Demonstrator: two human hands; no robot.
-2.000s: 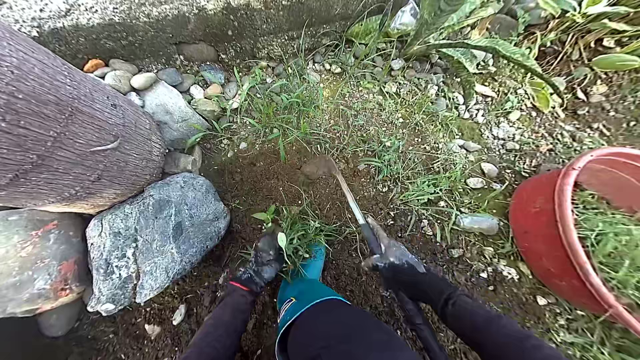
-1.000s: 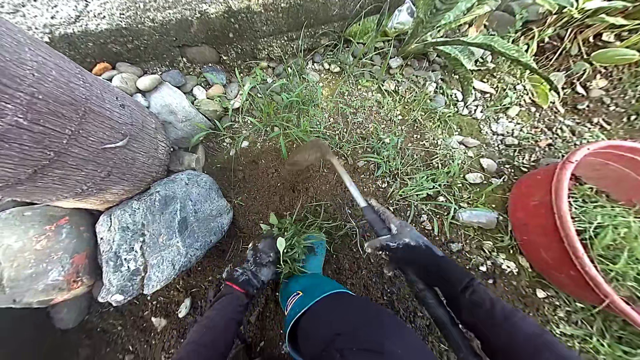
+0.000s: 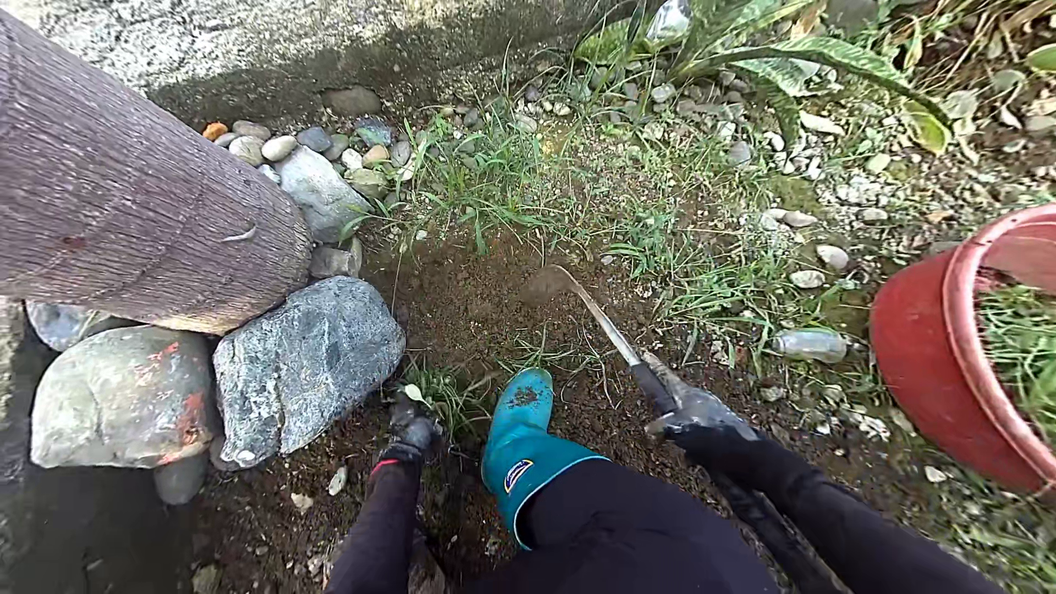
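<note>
My gloved right hand is closed around the dark handle of a long-handled hoe. The hoe's soil-covered blade rests on or just over bare brown soil in front of me. Low at center-left, my gloved left hand grips a clump of pulled grass, beside the grey rock. A teal rubber boot stands between the two hands. Rooted grass grows beyond the bare soil.
A tree trunk and large rocks lie at left. A red plastic tub holding grass stands at right, near a clear bottle. A concrete wall with pebbles along its foot runs across the back.
My left hand, with the grass, has shifted left, away from the boot toward the grey rock. My right hand keeps its hold on the hoe, whose blade stays over the bare soil.
</note>
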